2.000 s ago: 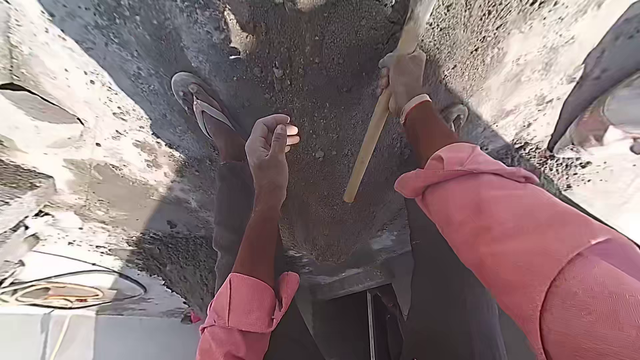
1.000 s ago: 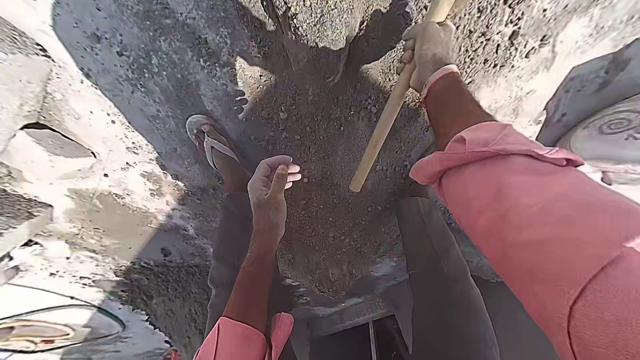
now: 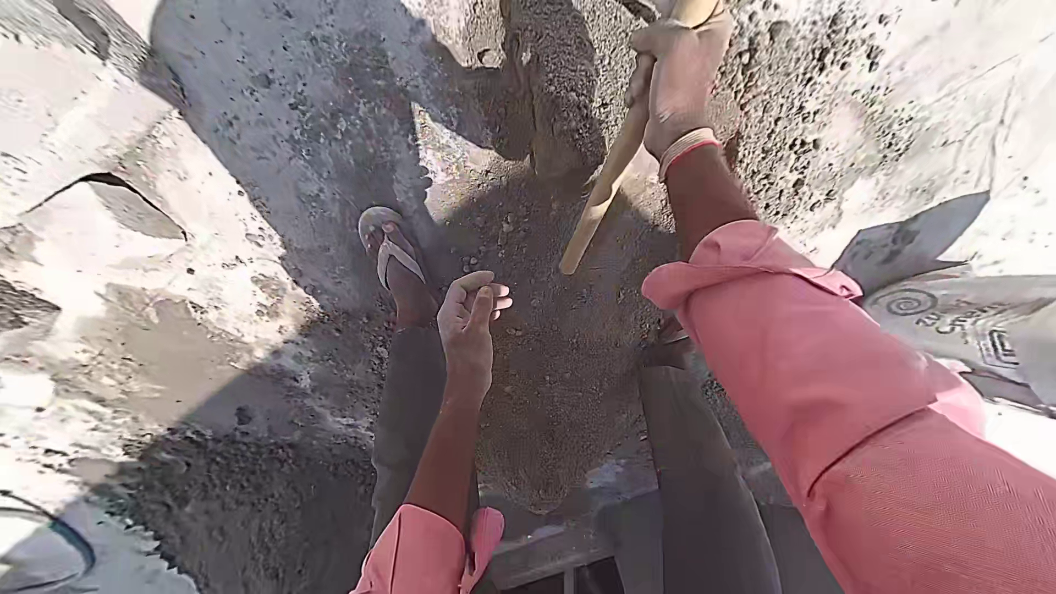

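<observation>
Near the top of the view, my right hand (image 3: 683,78) grips a wooden handle (image 3: 601,198), its rounded free end slanting down toward the middle. The far end of the handle runs out of the frame, so the tool's head cannot be made out. My left hand (image 3: 474,318) is raised in front of my legs with fingers curled, holding nothing that I can see. Beneath both hands lies a heap of dark, gritty sand or mortar mix (image 3: 553,388) between my feet. My left foot wears a flip-flop (image 3: 389,247).
A bag with printed writing (image 3: 961,318) lies at the right. Broken stone or concrete (image 3: 136,210) is at the left, with a dark patch of gritty material (image 3: 256,495) below it. A dark hose or cable (image 3: 74,540) curves at the lower left edge.
My right hand has moved up and away with the wooden handle, whose free end is farther from my body. My left hand stays raised over the heap, fingers still curled.
</observation>
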